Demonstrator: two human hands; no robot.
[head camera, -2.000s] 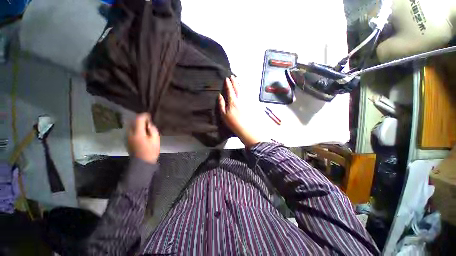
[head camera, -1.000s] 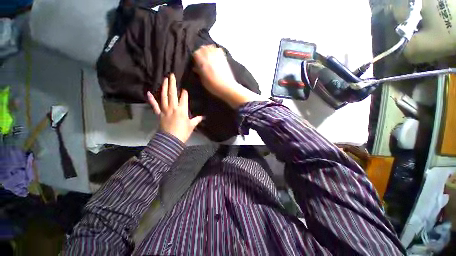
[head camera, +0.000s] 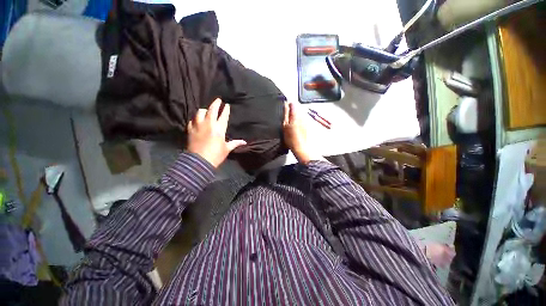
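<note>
The dark brown garment (head camera: 161, 77) lies heaped over the end of the grey padded arm (head camera: 54, 60) and across the white table cover. A small white label shows near its left side. My left hand (head camera: 208, 131) rests on the garment's front edge with its fingers spread. My right hand (head camera: 293, 132) lies against the garment's right edge, on the white cover. Neither hand visibly grips the cloth. The steam iron (head camera: 368, 69) is parked at the right of the garment, partly over the iron rest (head camera: 318, 69).
Small red snips (head camera: 319, 119) lie below the iron rest. The iron's cord and a thin pale rod (head camera: 473, 30) run to the upper right. A wooden stool (head camera: 437, 176) stands beyond the table's right front corner. A dark strip-like tool (head camera: 69, 218) lies far left.
My right hand has moved from the middle of the garment to its right edge. My left hand still lies spread at the front. The garment's right part lies flatter. The view has shifted.
</note>
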